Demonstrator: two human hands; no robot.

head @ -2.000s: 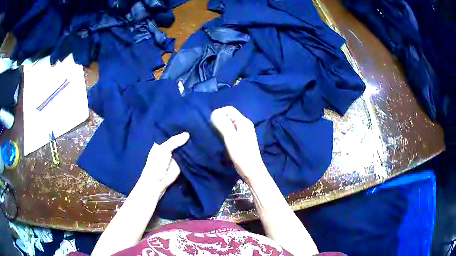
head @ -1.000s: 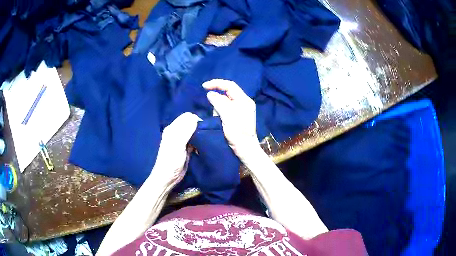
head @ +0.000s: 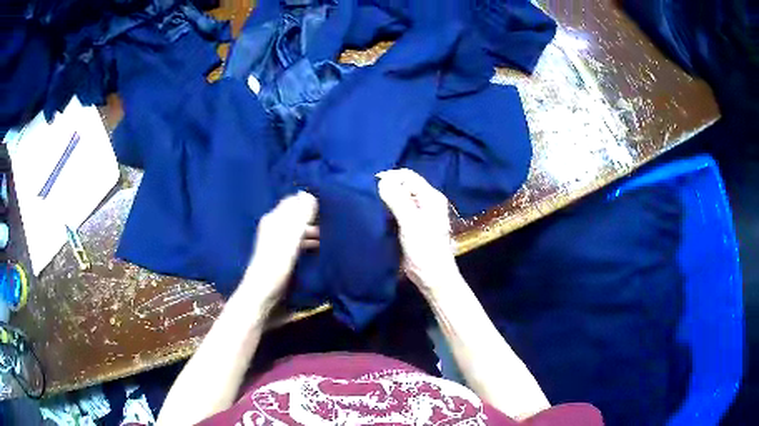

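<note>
A matte navy jacket [head: 208, 183] lies spread on the brown table in front of me, with shiny creased lining [head: 304, 75] showing near its top. My left hand [head: 285, 237] grips the cloth at the left side of a narrow folded part [head: 359, 241], which looks like a sleeve. My right hand [head: 420, 220] grips its right side. The end of this part hangs over the table's front edge towards my body. A small pale label [head: 254, 83] shows beside the lining.
A white paper sheet [head: 62, 183] with a dark pen [head: 59, 165] lies at left, small yellow snips [head: 77, 247] beside it. A round yellow and blue item [head: 14, 287] is at far left. Dark garments lie at upper left. A blue bin [head: 707, 308] holding navy cloth is at lower right.
The view has shifted, bringing the table's front edge higher. My hands have moved apart from the bunched cloth to the two sides of the folded part, which now lies flatter between them.
</note>
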